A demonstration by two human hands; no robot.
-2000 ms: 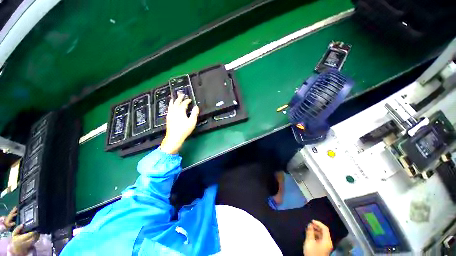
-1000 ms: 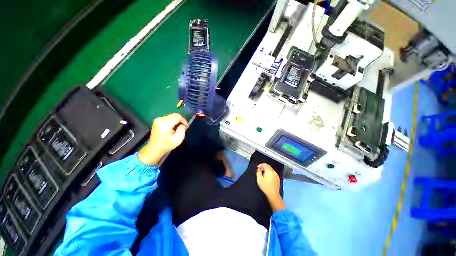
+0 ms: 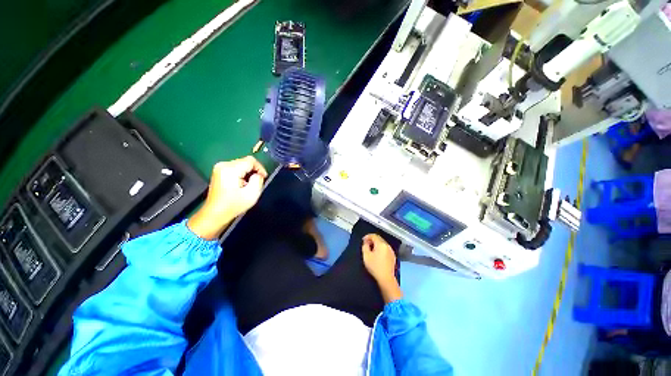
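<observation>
My left hand (image 3: 234, 189) is raised over the green bench edge, its fingers curled together with nothing seen in them. My right hand (image 3: 379, 257) rests on my dark-trousered thigh, fingers loosely curled and no object seen. Part-built phones (image 3: 66, 209) lie in pockets of a black foam tray (image 3: 107, 156) at the left; its nearest pocket area holds no phone. Another part-built phone (image 3: 427, 116) sits in the near fixture of the white machine (image 3: 353, 194). One more phone (image 3: 289, 48) lies on the green bench beyond the fan.
A dark blue fan (image 3: 296, 117) stands at the bench edge. The machine front has a touchscreen (image 3: 419, 219) and a red button (image 3: 499, 264). The far fixture (image 3: 521, 180) is at the right. Blue stools (image 3: 616, 294) and parts of seated people are at the far right.
The view has swung right from the tray to the machine. My left hand has left the tray and come back near the fan. My right hand stays at my lap.
</observation>
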